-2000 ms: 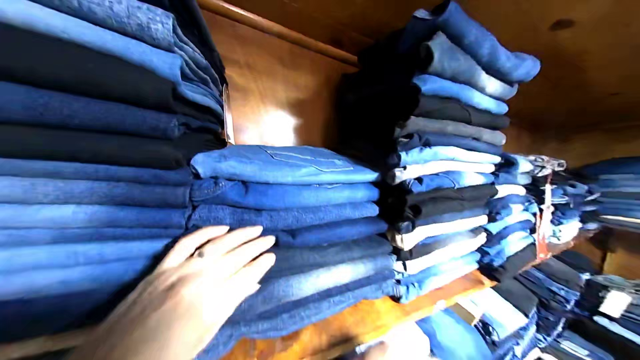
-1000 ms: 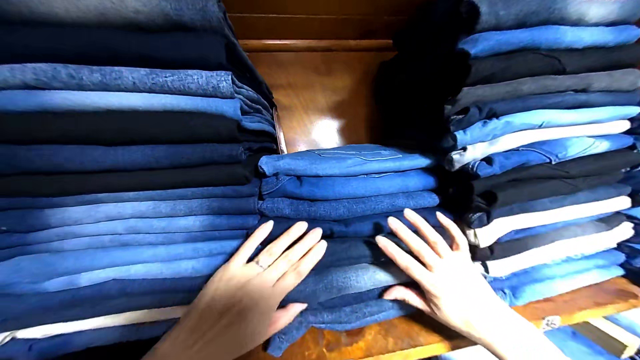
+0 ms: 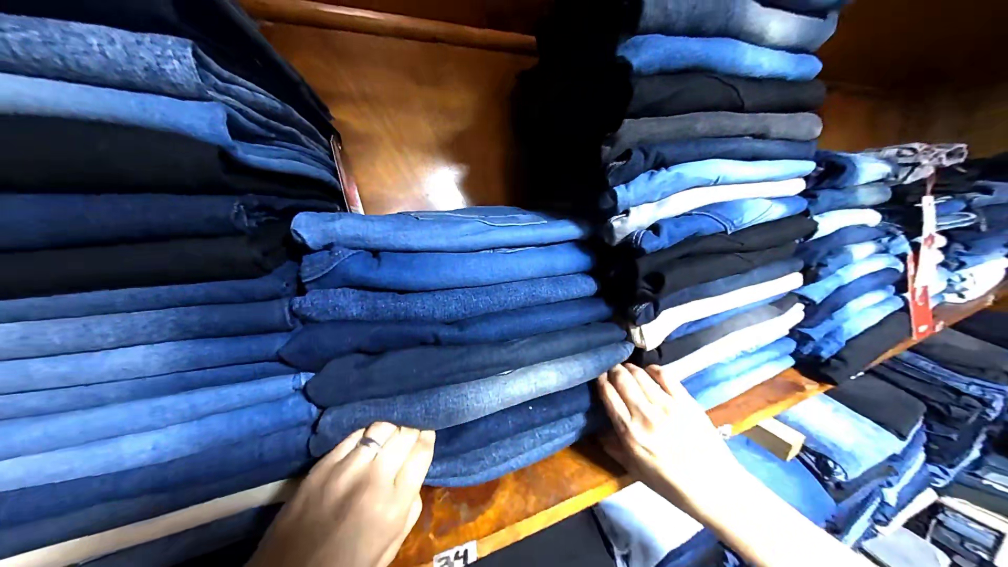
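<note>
A short stack of folded blue jeans (image 3: 449, 307) stands on a wooden shelf. My left hand (image 3: 354, 492), with a ring on one finger, has its curled fingers at the stack's lower left front, against a faded pair of jeans (image 3: 504, 386). At the lower right side of the same stack is my right hand (image 3: 650, 413), its fingers bent against the folded edges. Both thumbs are hidden, and whether either hand grips a pair cannot be told.
A taller jeans stack (image 3: 142, 339) rises close on the left. Another tall stack (image 3: 717, 197) stands to the right, with further piles beyond. The wooden shelf's edge (image 3: 543, 528) bears a written tag (image 3: 455, 554). More folded jeans (image 3: 858, 433) lie below.
Both hands have moved down the stack's front, from spread fingers flat on it to bent fingers at its lower sides. Two seconds ago one hand lay on the stack. The view has swung about.
</note>
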